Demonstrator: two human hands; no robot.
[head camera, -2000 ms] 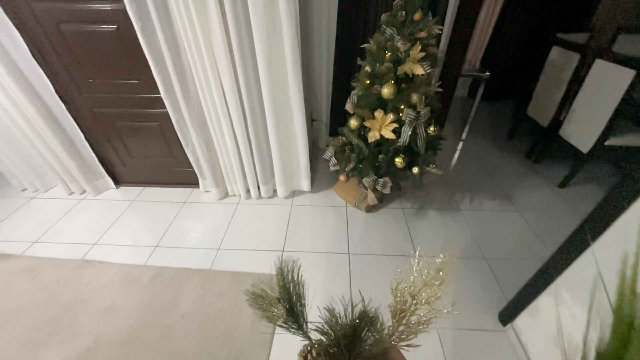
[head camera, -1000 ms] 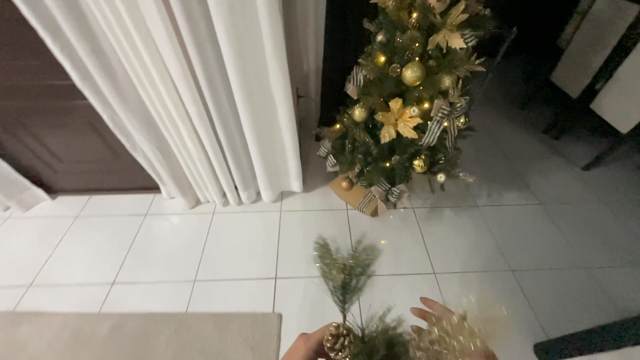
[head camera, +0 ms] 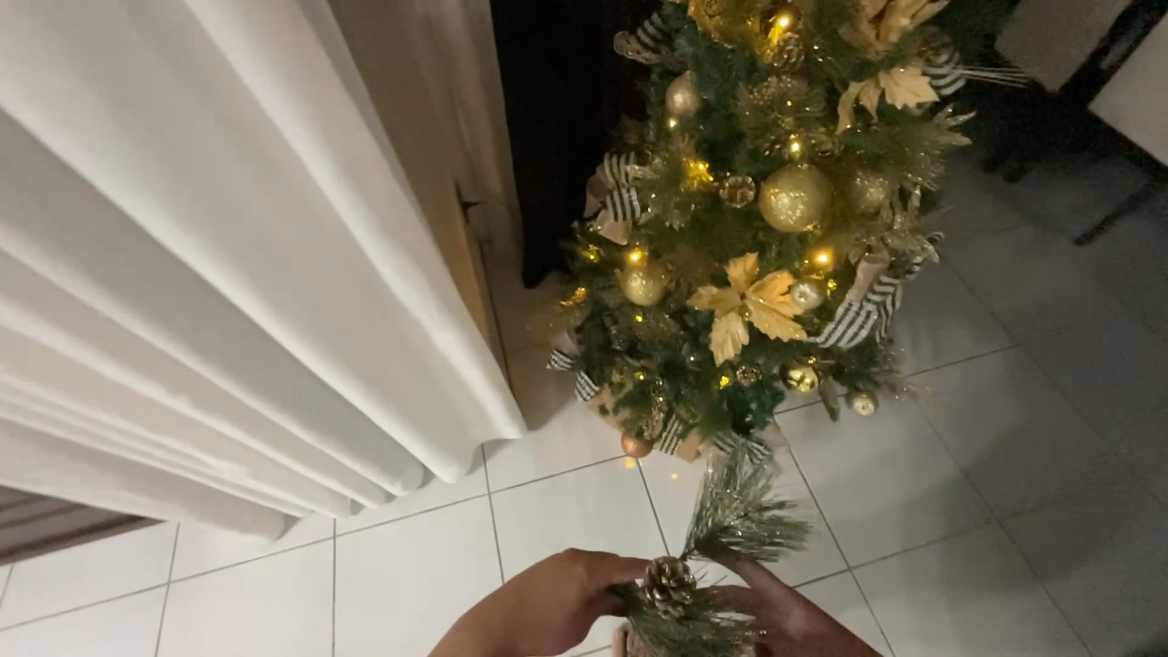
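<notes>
At the bottom of the head view, my left hand point(head camera: 561, 598) closes on the left side of an evergreen sprig arrangement point(head camera: 744, 525) with a gold-tinted pine cone point(head camera: 670, 584). My right hand point(head camera: 789, 611) is at the right side of the same arrangement, partly hidden by its needles, so its grip cannot be made out. Beyond the hands stands a decorated Christmas tree point(head camera: 712, 228) with lit yellow lights, a large gold glitter bauble point(head camera: 796, 198), a gold poinsettia point(head camera: 748, 306) and striped ribbon bows point(head camera: 862, 306).
Long white curtains point(head camera: 274, 255) hang at the left, reaching the white tiled floor point(head camera: 411, 584). A dark drape point(head camera: 557, 137) is behind the tree. Chairs point(head camera: 1131, 91) stand in the dim area at the upper right.
The view has moved closer to the tree and curtains. Both hands, out of view two seconds ago, are now at the sprig arrangement; the right one was apart from the left one second ago.
</notes>
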